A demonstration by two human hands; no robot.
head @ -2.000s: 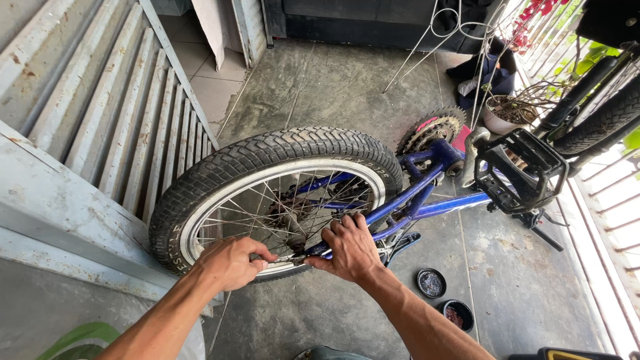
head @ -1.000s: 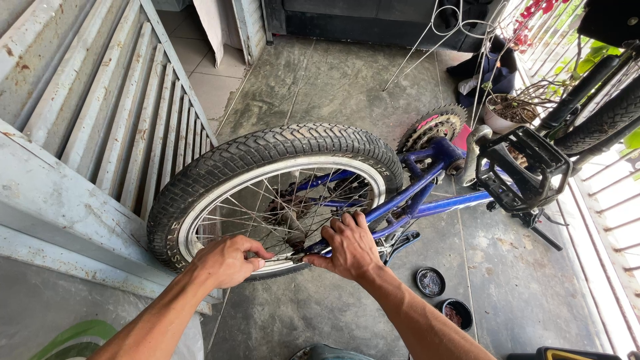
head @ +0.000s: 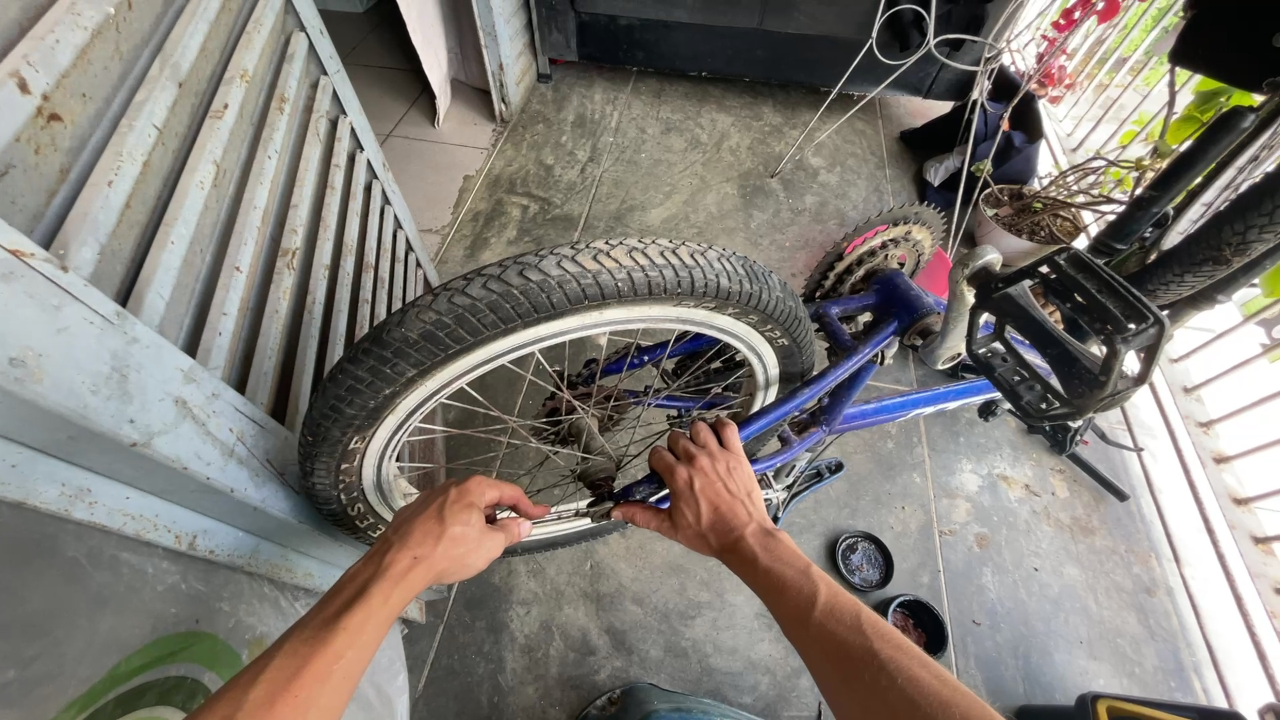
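A blue bicycle frame lies upside down or on its side, which I cannot tell, with a spoked wheel and its black knobby tire at the rear. My left hand pinches a thin metal tool, perhaps a wrench, between thumb and fingers near the rim. The tool's far end meets the frame end beside the wheel hub. My right hand grips the blue frame tube there, its thumb by the tool's tip. The chainring and a black pedal are farther right.
Two small black containers, one holding dark stuff and another with reddish contents, stand on the floor right of my forearm. A slatted metal gate is at the left. A potted plant and a wire stand are at the upper right.
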